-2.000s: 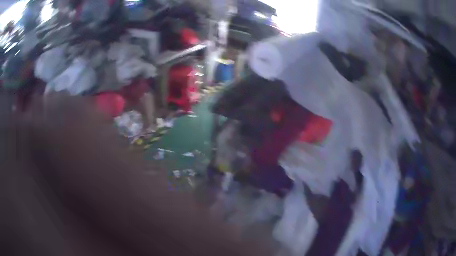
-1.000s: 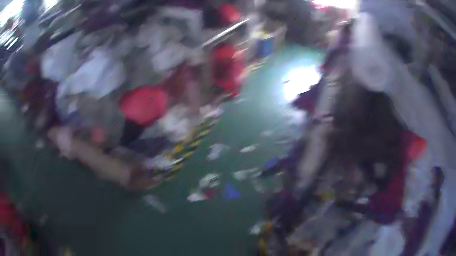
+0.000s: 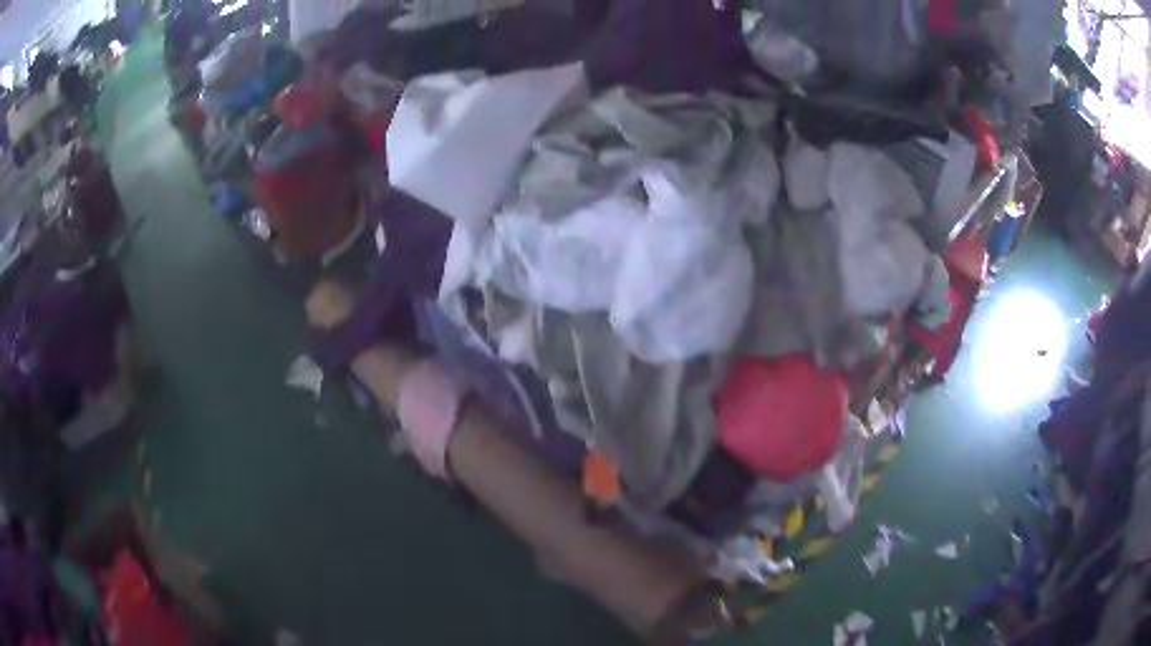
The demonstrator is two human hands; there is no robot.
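Neither of my hands is in the picture. Nearest in front of me is a large heap of grey-green cloth [image 3: 650, 416] with white bundles [image 3: 682, 284] on it. A white sheet-like piece [image 3: 473, 139] lies at its upper left. A round red-pink thing [image 3: 783, 416] sits at its lower right. A long brown roll or tube [image 3: 530, 499] lies slanting along the heap's near left side, with a pink band [image 3: 430, 416] around it. A small orange piece [image 3: 602, 477] is beside the roll. The picture is somewhat blurred.
Green floor [image 3: 278, 505] runs along the left. Yellow-black tape [image 3: 808, 549] and scraps [image 3: 884, 546] lie on the floor at the right. A red container [image 3: 303, 189] stands at the upper left. Dark and purple piles [image 3: 63, 341] line the left edge; another pile [image 3: 1117, 467] is at the right edge.
The view has swung left, bringing the heap to the centre. The white roll and hanging cloth at the right have left the picture. The blurred brown shape at the lower left two seconds ago is gone.
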